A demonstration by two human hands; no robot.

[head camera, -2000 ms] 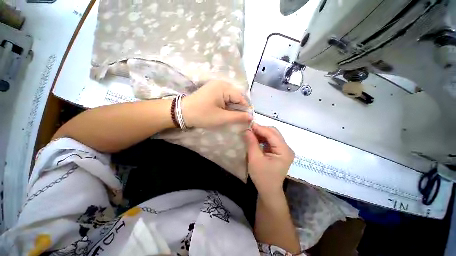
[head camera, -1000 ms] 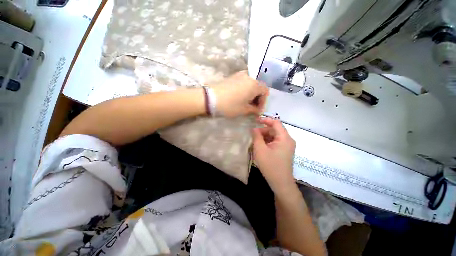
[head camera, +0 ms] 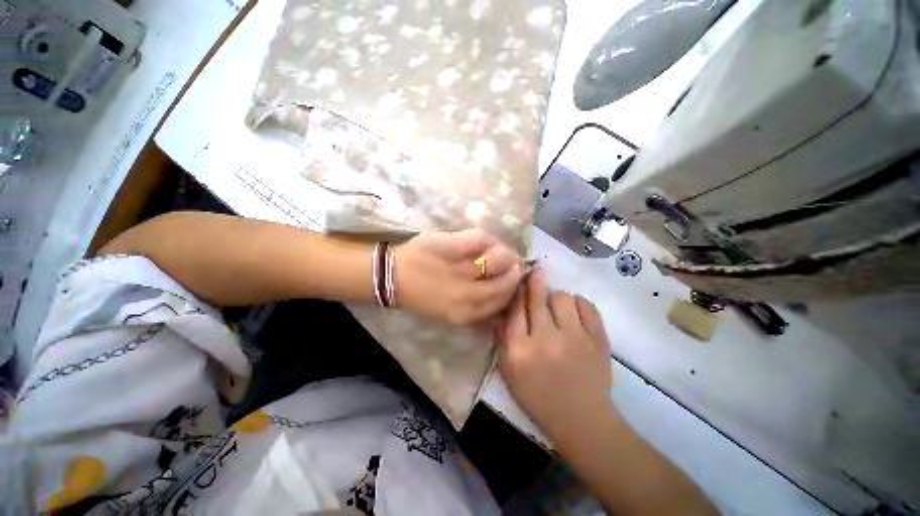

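A beige-grey fabric panel [head camera: 434, 81] with a pale floral print lies on the white table, left of the machine bed, and hangs over the front edge. Its paler side shows where a part is folded over. My left hand [head camera: 454, 274], with a ring and bracelets, pinches the fabric's right edge. My right hand [head camera: 555, 343] is just beside it, with its fingertips at the same edge, touching or nearly touching my left fingertips. The fingertips partly hide the pinched edge. The throat plate [head camera: 580, 212] lies to the right of the cloth.
The sewing machine head [head camera: 797, 151] fills the right. A grey lamp head [head camera: 646, 50] is above the bed. A round metal disc [head camera: 628, 263], a tan block [head camera: 692, 319] and dark snips [head camera: 762, 315] lie on the bed. Part of a neighbouring machine [head camera: 71, 60] shows at upper left.
The view has shifted and turned, so the machine head looks larger and the scissors are out of view. My left hand has turned its back up. My right fingers now reach forward over the edge.
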